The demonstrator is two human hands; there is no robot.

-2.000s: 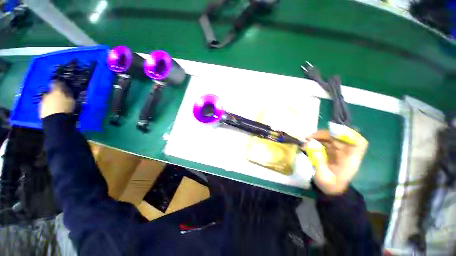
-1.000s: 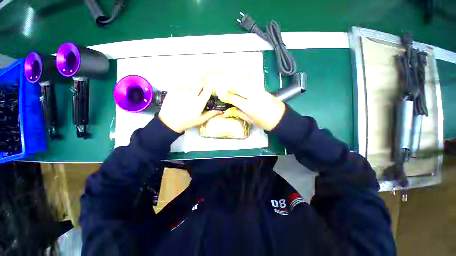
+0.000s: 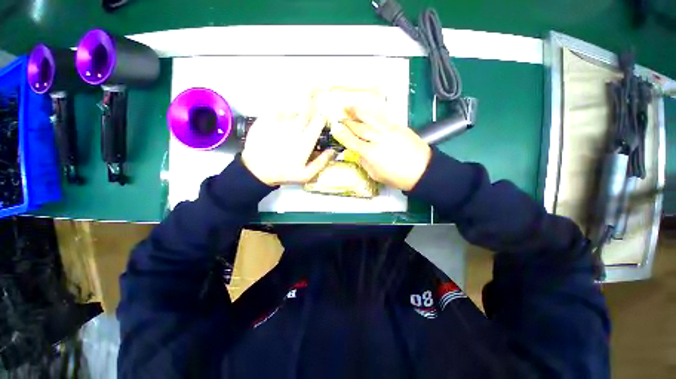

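A hair dryer body [image 3: 200, 119] with a purple ring lies on the white work mat [image 3: 215, 185], its black handle core [image 3: 247, 126] running right under my hands. My left hand [image 3: 282, 150] is closed around the handle core. My right hand [image 3: 385, 148] is at the core's right end, fingertips meeting on it over the support pad [image 3: 341, 180]; yellow shows on its fingertips. What exactly the fingertips pinch is hidden by glare. A grey handle sleeve [image 3: 445, 129] sticks out to the right behind my right wrist. The power cord [image 3: 440, 63] lies bundled above it.
Two waiting dryers [image 3: 118, 63] with purple rings stand left of the mat, handles hanging open. The blue parts bin [image 3: 42, 155] is at the far left. The cord and sleeve tray [image 3: 552, 148] is at the right, holding grey sleeves [image 3: 611, 185] with cords. A white edge strip [image 3: 296, 41] runs behind.
My left hand has come from the blue bin to the handle core since the oldest frame. The sleeve shows right of my right hand. Since one second ago both hands have barely moved; the view has shifted slightly.
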